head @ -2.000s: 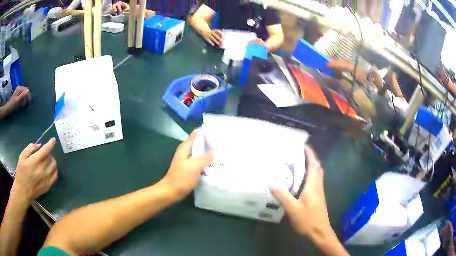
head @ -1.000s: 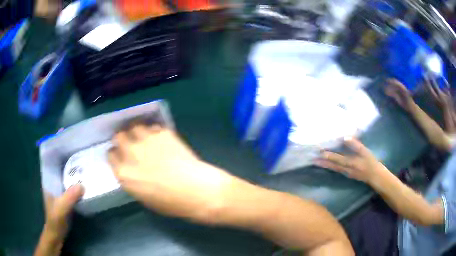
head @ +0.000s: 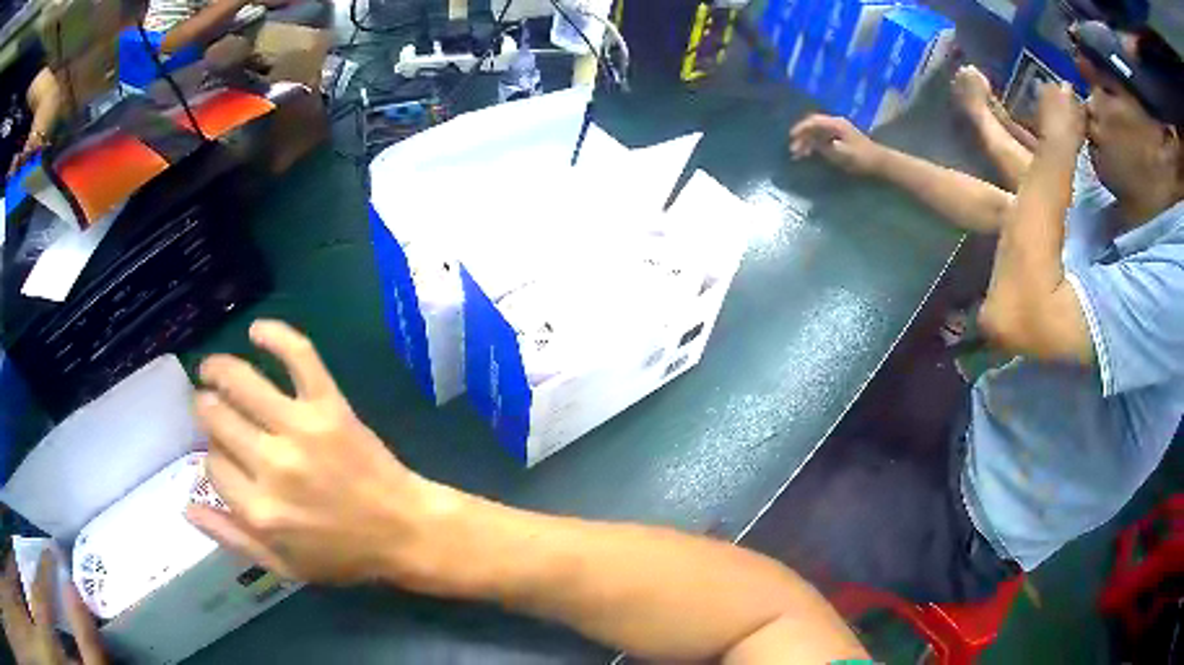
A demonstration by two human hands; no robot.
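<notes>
An open white retail box (head: 208, 604) stands at the lower left with its lid panel (head: 111, 448) raised at the back. A white oval device (head: 143, 539) with ring-shaped grilles lies inside it. My left hand (head: 49, 611) is at the box's left end, partly cut off by the picture's edge, with its fingers against a small side flap. My right hand (head: 279, 455) is over the box's right end, fingers spread and curved, with nothing seen in it. Its thumb overlaps the device's right end; contact cannot be told.
Two open retail boxes (head: 604, 377) with blue sides stand centrally. A black carton (head: 130, 286) with orange packets lies at the left. A seated person (head: 1078, 338) is at the right. More blue boxes (head: 851, 52), cables and a power strip (head: 455, 59) are at the far side.
The view has swung right. My right hand has lifted away from inside the box, and its fingers have opened. The neighbour's hand is off the two open boxes.
</notes>
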